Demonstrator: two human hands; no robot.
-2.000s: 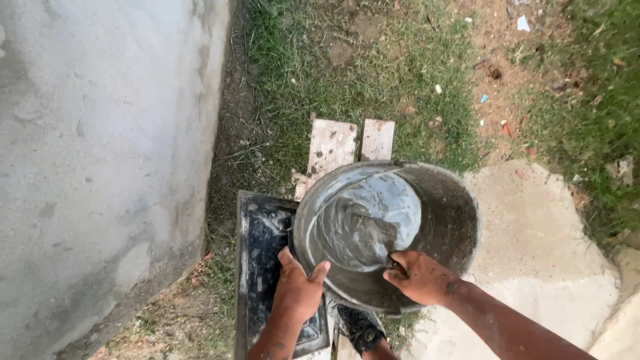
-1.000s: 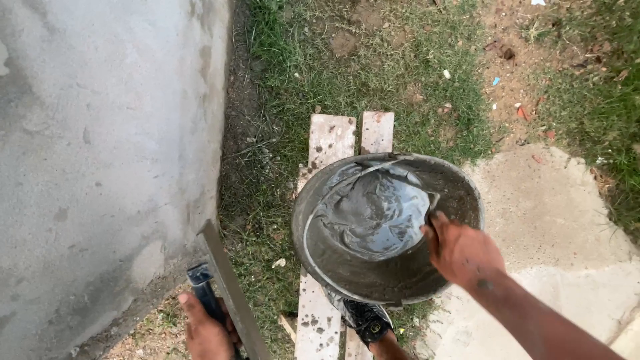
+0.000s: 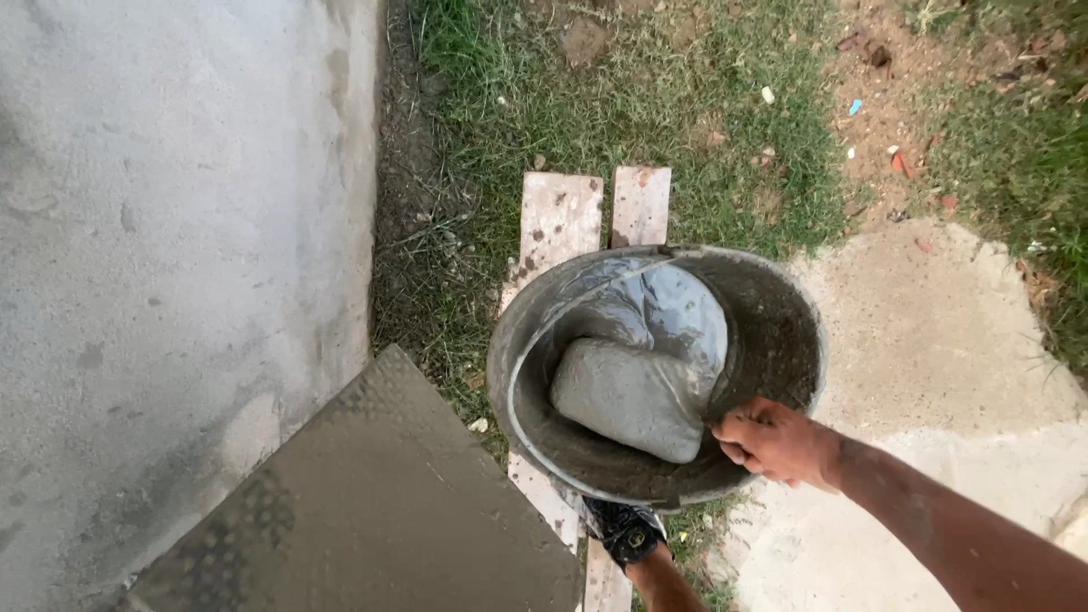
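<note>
My right hand (image 3: 769, 438) is closed on the handle of a trowel over the right side of a mortar bucket (image 3: 816, 340). The trowel's blade (image 3: 629, 395) is coated in grey wet mortar and lies within the bucket, above the smooth wet mortar (image 3: 684, 310). At the lower left, a large flat board, a plasterer's hawk (image 3: 382, 501), shows its face smeared with grey mortar. My left hand is out of sight, apparently behind or below that board.
A grey plastered wall (image 3: 187, 170) rises on the left. Speckled wooden planks (image 3: 561, 212) lie under the bucket on grass. A concrete slab (image 3: 926, 340) is at right. A foot in a dark shoe (image 3: 629, 531) stands just below the bucket.
The hawk has turned from edge-on to face-up, and my left hand has gone out of view. My right hand has moved lower along the bucket's side, and the mortar-laden blade now shows.
</note>
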